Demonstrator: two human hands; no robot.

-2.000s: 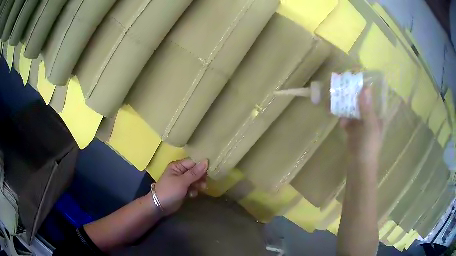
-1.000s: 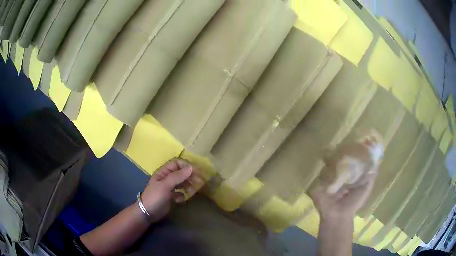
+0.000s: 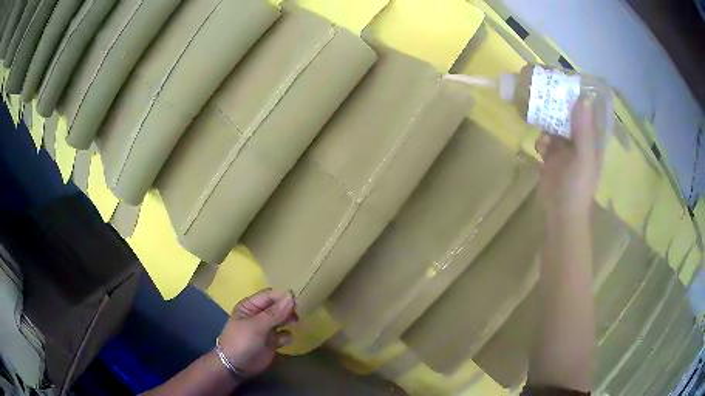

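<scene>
Olive-brown panels (image 3: 309, 224) lie in overlapping rows, with thin glue lines along their long edges. Yellow pieces (image 3: 421, 31) show past both panel ends. My right hand (image 3: 572, 166) holds a clear glue bottle (image 3: 553, 100) with a white printed label, lying sideways. Its pale thin nozzle (image 3: 471, 80) points left, its tip at the upper end of one panel's edge strip. My left hand (image 3: 259, 329), with a bracelet on the wrist, pinches the lower corner of the same panel between thumb and fingertips.
A pale surface (image 3: 595, 46) lies beyond the panels at the upper right. A dark brown box-like stack (image 3: 85, 309) stands at the lower left, beside a blue object (image 3: 127, 367) and the dark floor. More panels curl away at the upper left.
My right hand has moved up with the bottle, whose nozzle now lies at a panel's upper end. My left hand has moved slightly down and now pinches a panel corner. The panels have shifted in view.
</scene>
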